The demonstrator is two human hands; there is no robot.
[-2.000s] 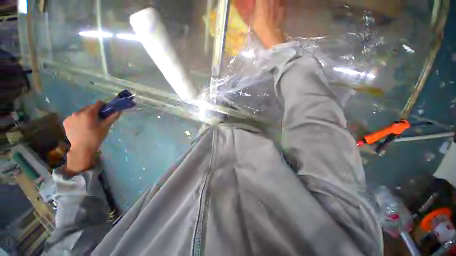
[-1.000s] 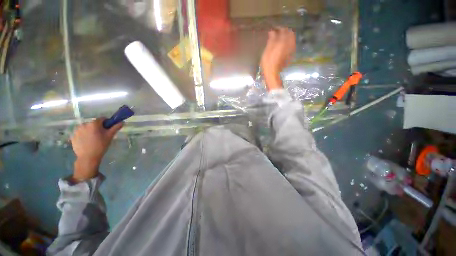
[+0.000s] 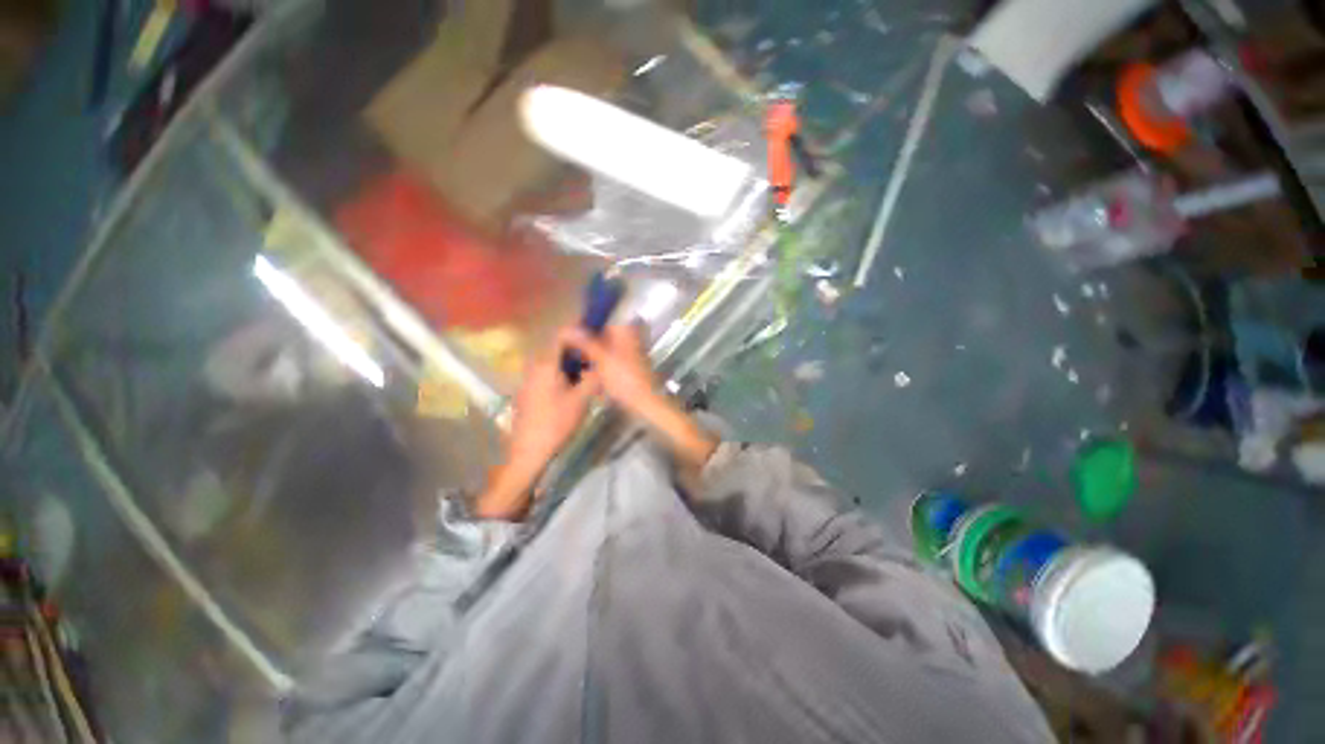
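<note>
My left hand [image 3: 541, 414] holds a dark blue handle [image 3: 597, 302] low over the near edge of the glass. My right hand [image 3: 634, 381] meets it at the handle's lower end; blur hides whether its fingers grip. A long white roll [image 3: 639, 150] lies slantwise on the glass beyond both hands. Clear crinkled film [image 3: 593, 230] lies beside the roll. The orange utility knife [image 3: 782, 146] lies at the glass edge, right of the roll.
Cartons [image 3: 451, 109] and red material [image 3: 436, 255] show through the glass [image 3: 291, 480]. On the floor at right are blue-green buckets with a white top [image 3: 1100, 608], a green disc [image 3: 1106, 480] and plastic bottles [image 3: 1090, 230].
The view has turned, shifting the roll and knife across the picture. My hands, apart before, have come together at the blue handle. Buckets and the green disc have come into view.
</note>
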